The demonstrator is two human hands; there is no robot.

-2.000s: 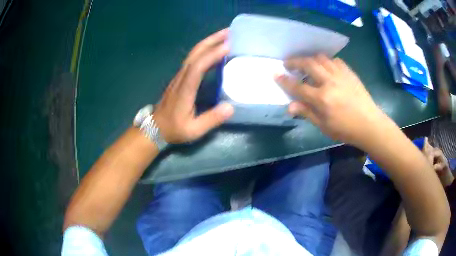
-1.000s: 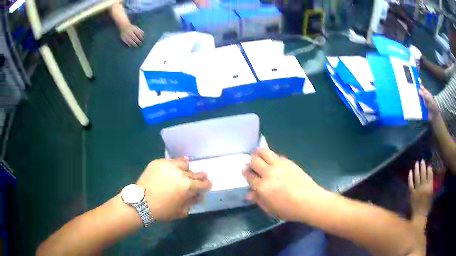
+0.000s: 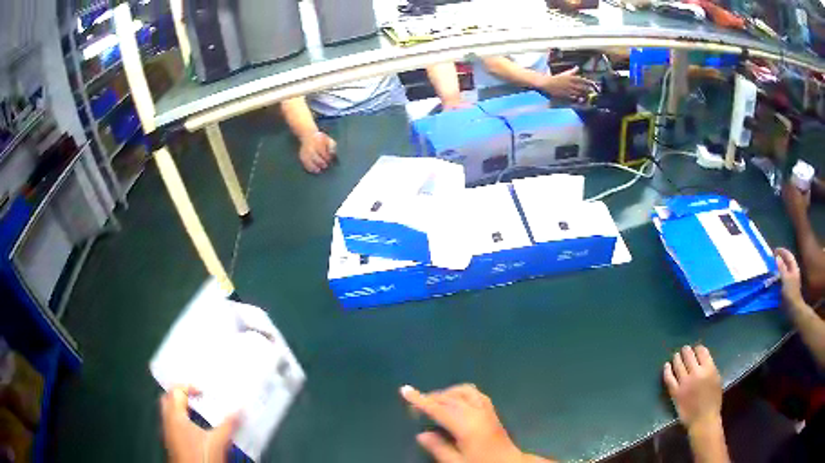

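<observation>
My left hand (image 3: 194, 434) is at the lower left, cut off by the bottom edge. It holds a white-faced retail box (image 3: 237, 366), tilted and blurred, with a strip of blue at its lower edge. The box's contents cannot be seen. My right hand (image 3: 470, 425) is at the bottom centre over the mat, fingers apart and holding nothing, away from the box.
Cartons with blue fronts and white tops (image 3: 479, 262) stand in a row mid-bench, one lying on top. Closed boxes (image 3: 502, 140) stand behind. Flat cartons (image 3: 724, 253) lie right, beside a neighbour's hands (image 3: 696, 384). A cream-legged shelf (image 3: 185, 212) spans the far side, with a white cable.
The box has moved from in front of me to the left, now in my left hand alone, its upright lid no longer seen. My right hand has let go. The view has tilted up.
</observation>
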